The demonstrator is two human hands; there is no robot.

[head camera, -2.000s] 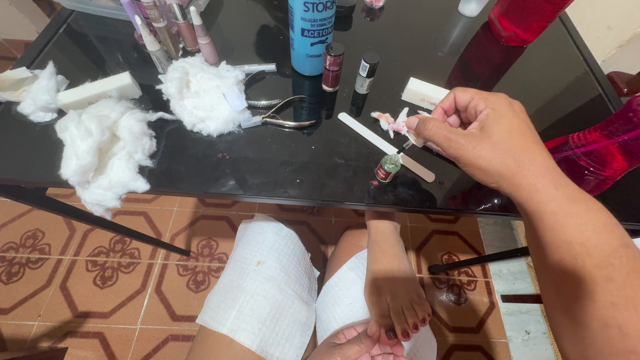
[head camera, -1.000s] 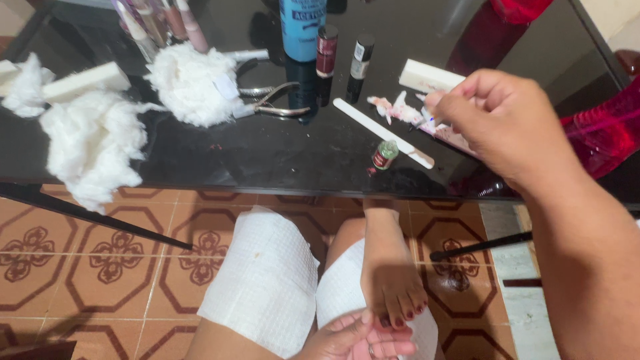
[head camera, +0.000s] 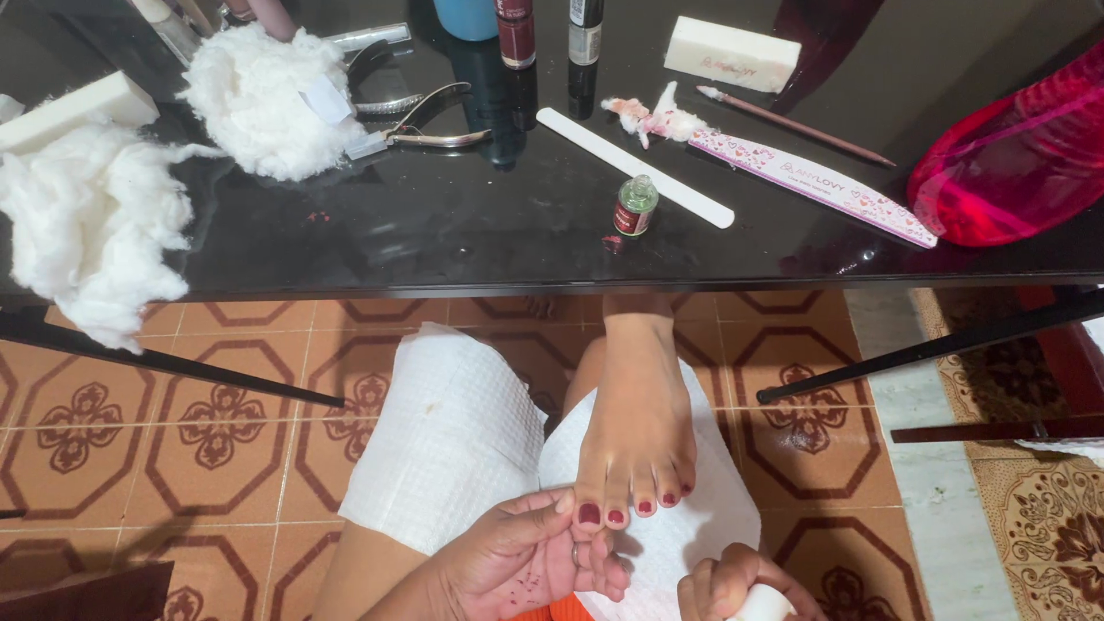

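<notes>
Another person's foot (head camera: 636,405), its toenails painted dark red, rests on a white towel (head camera: 690,483) over my thigh. My left hand (head camera: 552,552) holds the big toe at its side, with dark red specks on the palm. My right hand (head camera: 742,582) is curled around a small white object (head camera: 763,605), only partly in view at the bottom edge. On the black table, a small open glass bottle (head camera: 636,205) stands near the front edge beside a white nail file (head camera: 634,166). A wooden stick (head camera: 798,127) with a cotton-wrapped tip lies by a patterned nail file (head camera: 815,186).
The glossy black table (head camera: 388,250) also holds cotton wool (head camera: 267,99), cuticle nippers (head camera: 431,129), a white buffer block (head camera: 733,53), nail polish bottles (head camera: 516,34) and a pink bottle (head camera: 1009,159). Dark table legs (head camera: 914,354) slant over the tiled floor.
My right hand has moved from above the files on the table down to the lap, beside the foot. The wooden stick now lies on the table. My left hand remains at the toes.
</notes>
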